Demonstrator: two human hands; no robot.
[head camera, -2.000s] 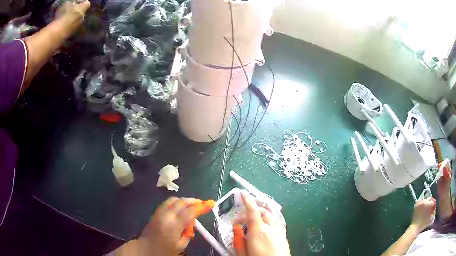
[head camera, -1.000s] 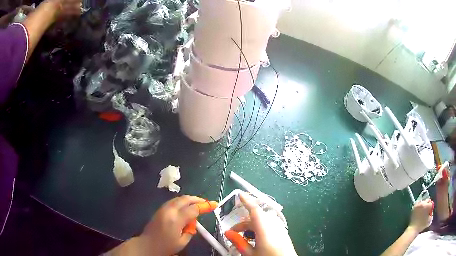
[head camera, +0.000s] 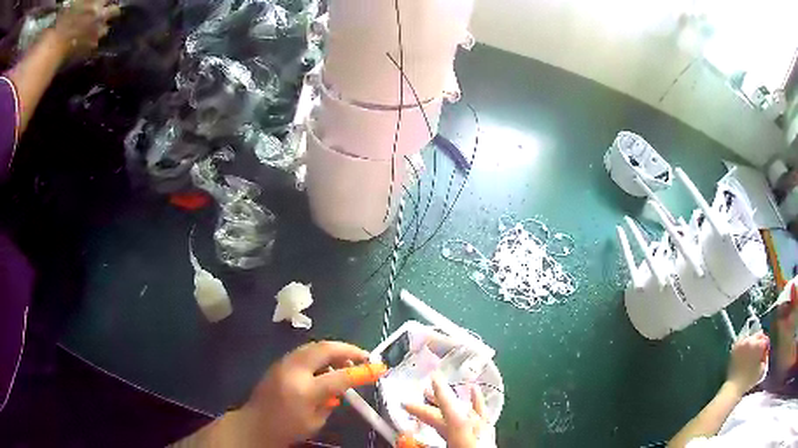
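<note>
A white camera housing (head camera: 486, 394) lies open side up at the bottom centre, a dark rectangular window (head camera: 396, 349) at its upper left end and a white antenna (head camera: 442, 321) along its far side. My left hand (head camera: 302, 389), with orange finger cots, is at the housing's left side, fingers at the window end and near a second white antenna (head camera: 369, 415). Whether it grips the housing is unclear. My right hand (head camera: 455, 418), fingers spread, reaches into the housing; its fingertips partly hide the inside. A thin dark wire shows beside them.
Stacked white housings (head camera: 354, 188) stand behind with black wires hanging. White rings (head camera: 529, 267) lie mid-table. More housings (head camera: 691, 271) are at right. A glue bottle (head camera: 211, 296), crumpled tissue (head camera: 293, 304) and plastic-wrapped parts (head camera: 219, 96) are left. Other people's arms (head camera: 39, 79) show at both sides.
My right hand has moved from the window end down into the housing, its fingers now spread. More of the housing's inside shows. My left hand stays nearly in place.
</note>
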